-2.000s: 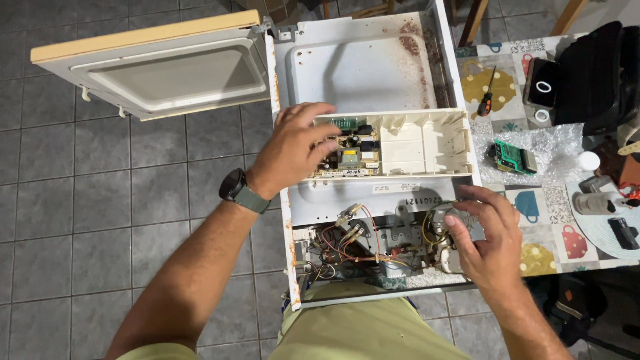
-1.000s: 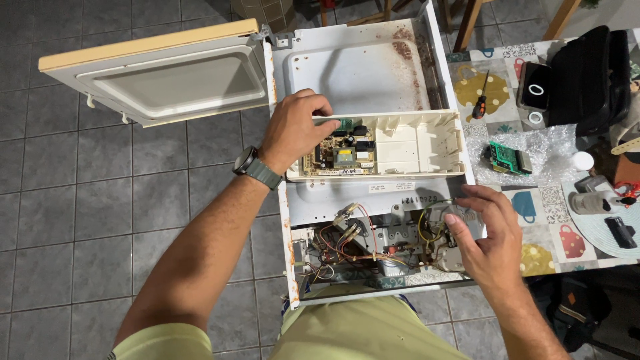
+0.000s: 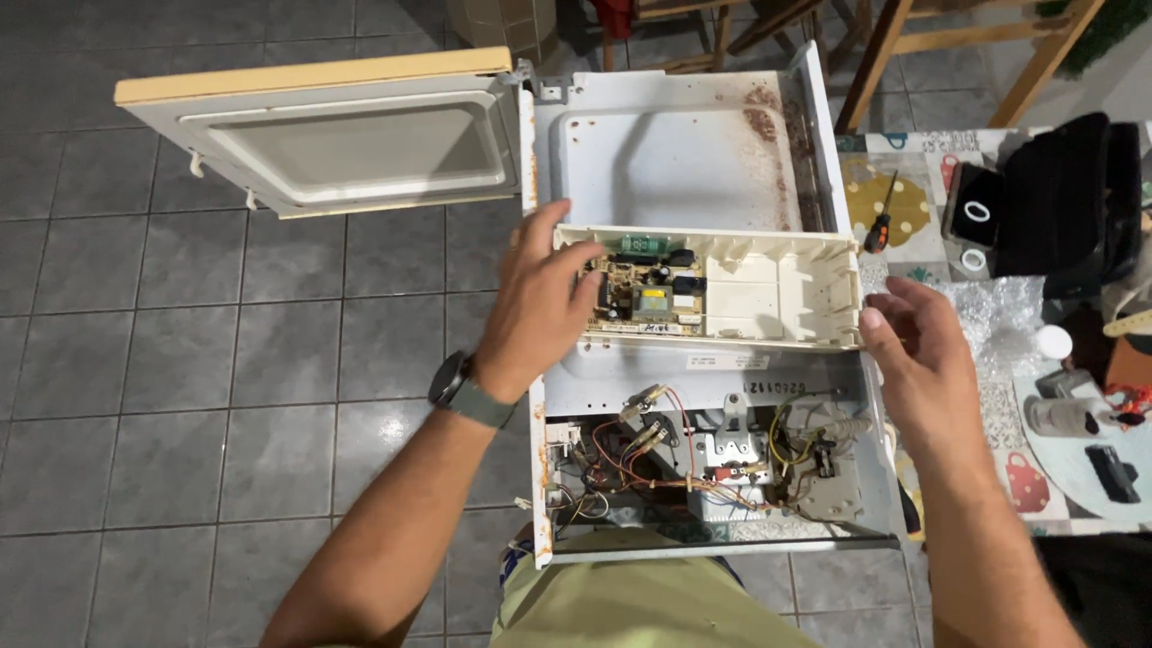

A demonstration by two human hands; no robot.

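Note:
A cream plastic control panel housing [image 3: 781, 297] lies across a microwave oven's white metal cavity [image 3: 666, 162], its inner side up. A circuit board [image 3: 650, 292] with a transformer fills its left part. My left hand [image 3: 544, 301] is at the housing's left end, thumb and forefinger bent over the board's left edge; whether it grips is unclear. My right hand [image 3: 922, 351] is beside the housing's right end, fingers curved, with nothing seen in it. Below, the wiring [image 3: 648, 477] and metal parts lie in the bay nearest me. The oven door [image 3: 342, 144] stands open at left.
On the patterned tablecloth [image 3: 900, 180] at right are a screwdriver [image 3: 880, 225], a phone [image 3: 972, 202], a black bag [image 3: 1057, 198], bubble wrap [image 3: 999, 324] and a round mat [image 3: 1066, 459] with a bottle. Wooden chair legs [image 3: 873, 67] stand behind. Grey floor tiles [image 3: 279, 360] show at left.
My right hand has moved up from beside the wiring bay to the housing's right end. My left hand has stayed around the housing's left end, its fingers shifting.

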